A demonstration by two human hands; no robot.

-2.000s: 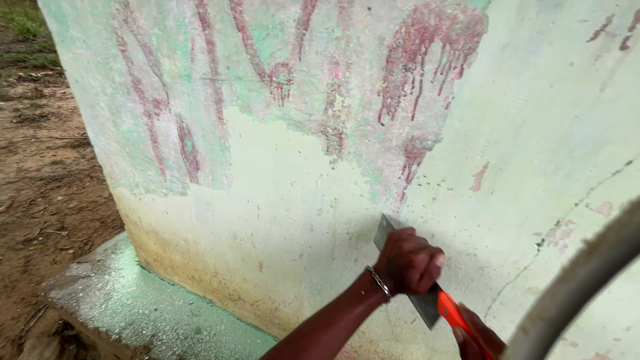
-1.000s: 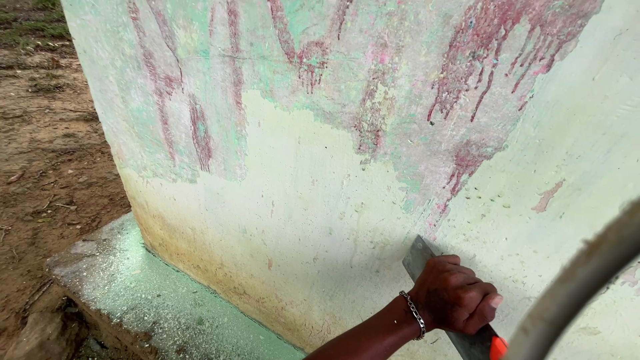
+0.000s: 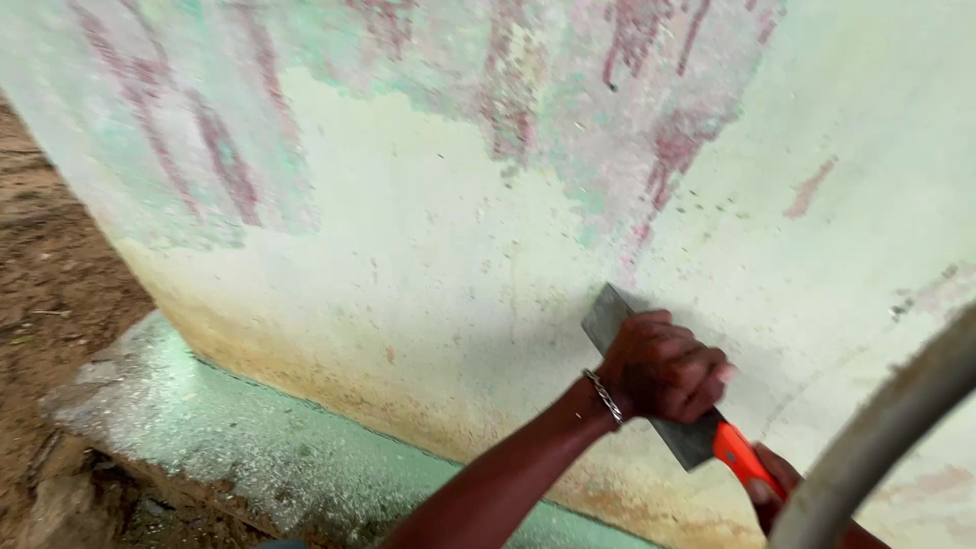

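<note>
A broad steel blade with an orange handle, like a machete or long scraper (image 3: 694,442), lies slantwise against the painted wall (image 3: 427,290). My left hand (image 3: 671,370), with a chain bracelet at the wrist, is closed around the middle of the blade. Its squared tip touches the wall just below a pink streak. My right hand (image 3: 770,480) grips the orange handle at the lower right, partly hidden by a curved grey pipe-like thing. Higher up, the wall's pale green coat gives way to mottled grey, turquoise and dark red patches.
The curved pipe-like thing (image 3: 877,435) crosses the lower right, close to the camera. Along the wall's foot runs a green-painted ledge (image 3: 290,435) strewn with pale flakes. Brown soil (image 3: 69,290) lies beyond the wall's left edge, and a stone (image 3: 69,511) sits at the lower left.
Both hands keep hold of the tool. My right hand, out of view one second ago, shows again at the handle. The view has shifted somewhat.
</note>
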